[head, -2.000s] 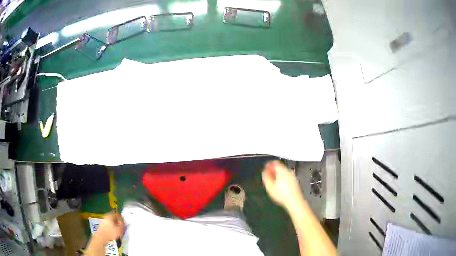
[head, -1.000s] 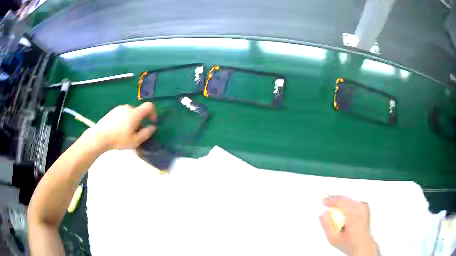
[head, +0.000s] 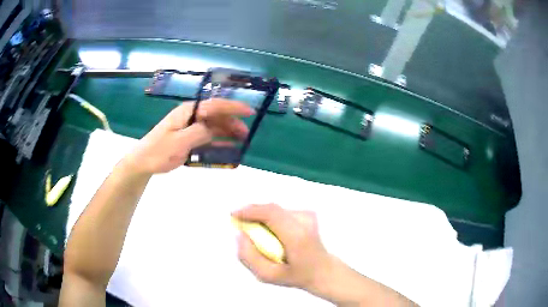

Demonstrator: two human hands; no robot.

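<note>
My left hand (head: 180,135) holds a thin black phone mid-frame (head: 252,126) upright above the white cover sheet (head: 198,204). The frame has an open middle, and my fingers show through it. Its lower end has an orange-gold edge. My right hand (head: 285,240) is closed around a short yellow-handled tool (head: 263,240) over the sheet, to the right of and below the frame. The tool's tip is too blurred to make out. The two hands are apart.
Other black frames lie on the green bench: one behind the held frame (head: 174,84), one at centre right (head: 336,114) and one further right (head: 444,144). A second yellow item (head: 58,190) and a pale curved tube (head: 90,111) lie left. Dark machine parts stand at the far left.
My left hand has lifted the black frame from the bench and sheet edge and turned it upright. My right hand has moved left with the yellow tool. The camera view has shifted.
</note>
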